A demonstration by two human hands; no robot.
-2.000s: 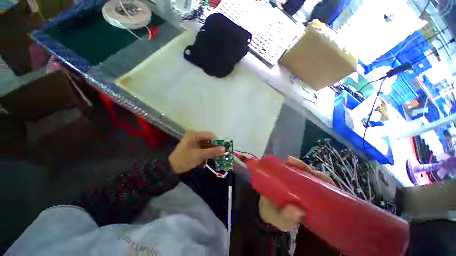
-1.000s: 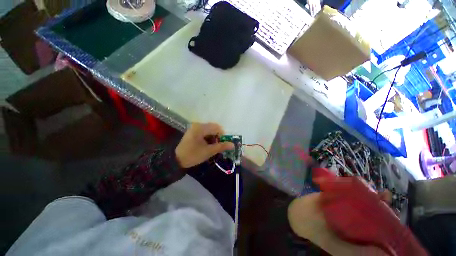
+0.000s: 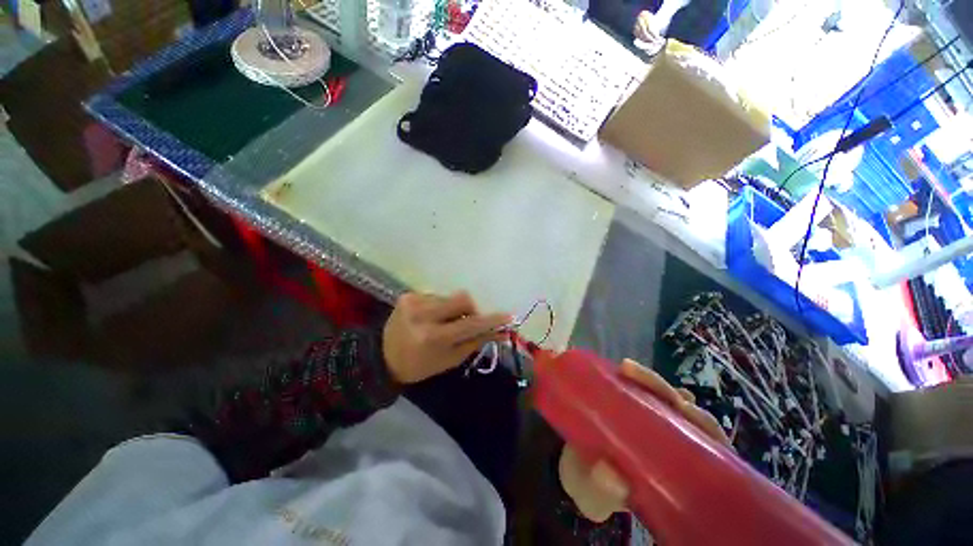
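My left hand (image 3: pixel 432 337) is at the bench's front edge, fingers pinched on the small circuit board, which is mostly hidden now. Thin wires (image 3: pixel 542 316) loop up from it over the cream sheet, and a short white cable loop (image 3: pixel 485 358) hangs below the fingers. My right hand (image 3: pixel 597 482) is wrapped around a large red squeeze bottle (image 3: pixel 662 453). The bottle's nozzle points up and left and ends close to my left fingertips; whether it touches the board cannot be told.
A cream work sheet (image 3: pixel 443 229) bears a black cloth item (image 3: pixel 469 107). A pile of white cables (image 3: pixel 747 373) lies right on the green mat. A cardboard box (image 3: pixel 683 117), blue bin (image 3: pixel 752 240) and cable spool (image 3: pixel 280 55) stand behind. An open carton (image 3: pixel 112 229) is at left.
The red bottle has come back from the right to the board, after moving away from it. The board has turned, so its green face no longer shows clearly.
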